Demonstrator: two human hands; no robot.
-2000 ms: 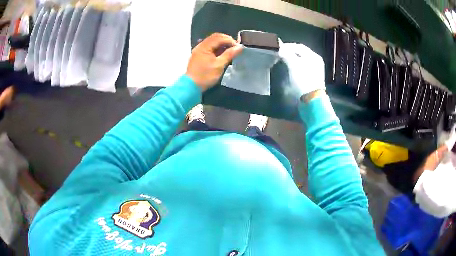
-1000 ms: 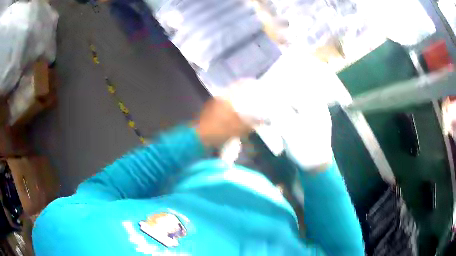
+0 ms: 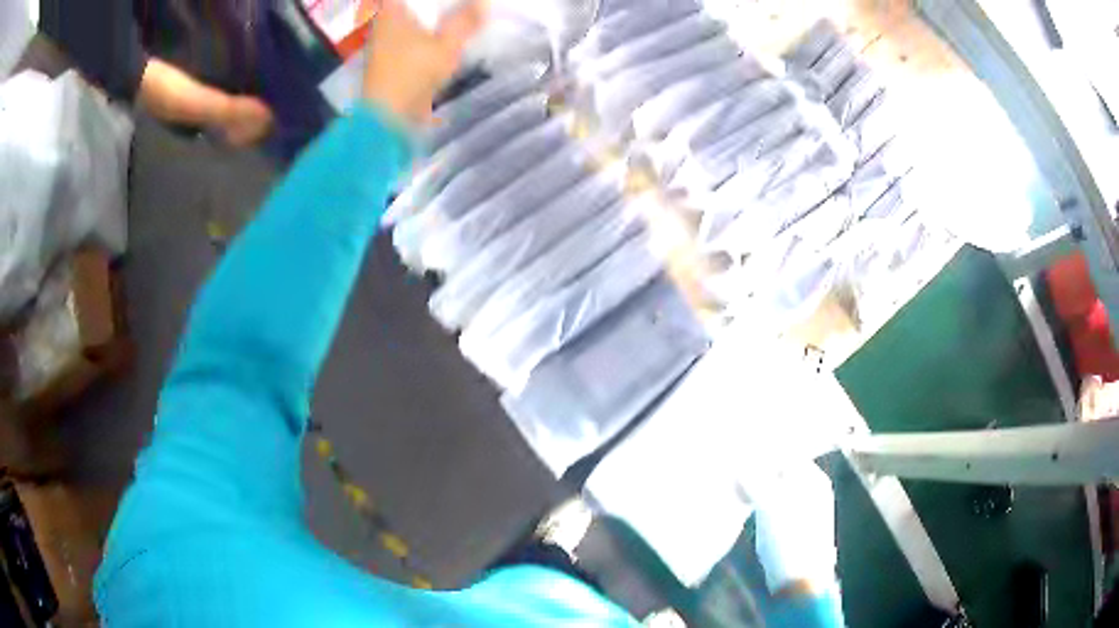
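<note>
My left hand [image 3: 411, 55], bare and blurred, reaches to the top edge at the far end of the bagged units [image 3: 614, 368]. A whitish, blurred shape lies beside its fingers; I cannot tell if it is held. The bagged units lie in overlapping rows, grey-white with dark shapes showing through. My right hand [image 3: 792, 521], in a white glove, is low right of centre at the edge of the bright white stack of empty bags [image 3: 675, 478]. Its fingers blend into the white, so its grip cannot be told.
A bare forearm and hand of another person [image 3: 209, 108] show at upper left. White sacks [image 3: 61, 184] and cartons [image 3: 92, 301] stand on the grey floor at left. A pale metal frame [image 3: 982, 454] crosses the green surface [image 3: 945, 331] at right. Something red is at the right edge.
The view has swung left to the bagged rows. My left hand has moved away from my right hand, up to the far end of the rows. My right hand is lower in view.
</note>
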